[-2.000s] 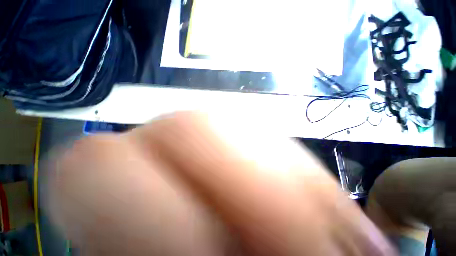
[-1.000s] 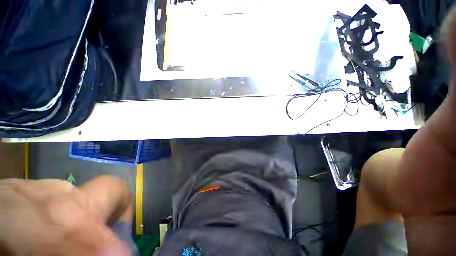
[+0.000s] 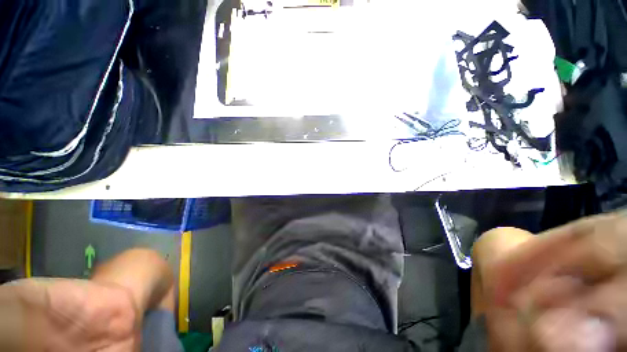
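My left hand (image 3: pixel 75 309) is bare and blurred at the lower left, cut off by the picture's edge. Nothing shows in its palm; its fingers are not clear. My right hand (image 3: pixel 570 289) is bare, strongly blurred and cut off at the lower right; its finger shape is unclear. Both are below the white table edge (image 3: pixel 275 172), wide apart. Nearest on the table lie small dark snips (image 3: pixel 416 124) with a thin looped dark cord (image 3: pixel 393 157). Tangled black strap pieces (image 3: pixel 489 69) lie to the right.
Stacked navy bags (image 3: pixel 55 82) with pale piping stand on the left. A pale plate with a yellow edge (image 3: pixel 229 62) lies at the centre back. Black fabric (image 3: pixel 598 130) is at the right. A blue crate (image 3: pixel 137 214) is under the table, left of the grey-covered lap (image 3: pixel 316 275).
Both hands, first blurred across the lower picture, are now at opposite sides. Since one second ago the right hand has dropped lower. The view has shifted, showing the lap. The table items look unmoved.
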